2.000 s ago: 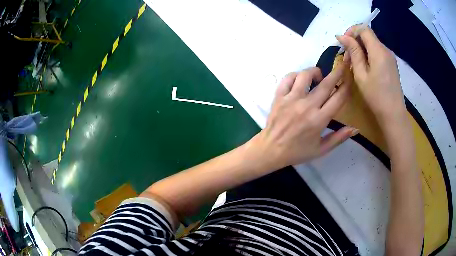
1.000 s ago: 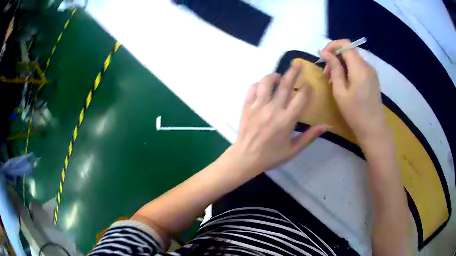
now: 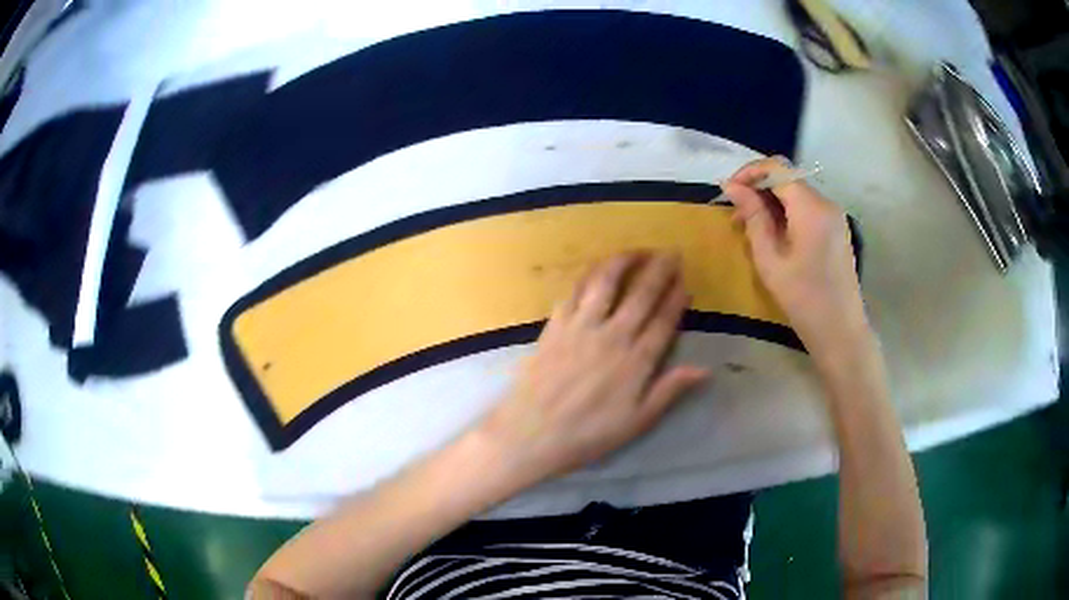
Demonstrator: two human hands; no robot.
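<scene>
A yellow-tan arc-shaped card pattern (image 3: 434,270) lies on a slightly larger dark cloth arc (image 3: 260,408), whose edge shows around it. My left hand (image 3: 604,352) lies palm down with fingers spread on the pattern right of its middle, slightly blurred. My right hand (image 3: 803,252) holds a thin whitish marking pen (image 3: 797,175) between thumb and fingers, its tip at the pattern's upper edge near the right part. The pattern's right end is partly hidden under my right hand and wrist.
A wide dark arc of cloth (image 3: 551,70) lies beyond the pattern. At left is a dark cloth heap (image 3: 59,176) with a white strip (image 3: 111,223) across it. Black-handled shears (image 3: 826,41) lie at the back right. A shiny metal iron (image 3: 973,158) sits at the right.
My view has swung to the right and levelled over the table. The pen has moved along the upper edge away from the pattern's left end, and my left hand now rests right of the middle.
</scene>
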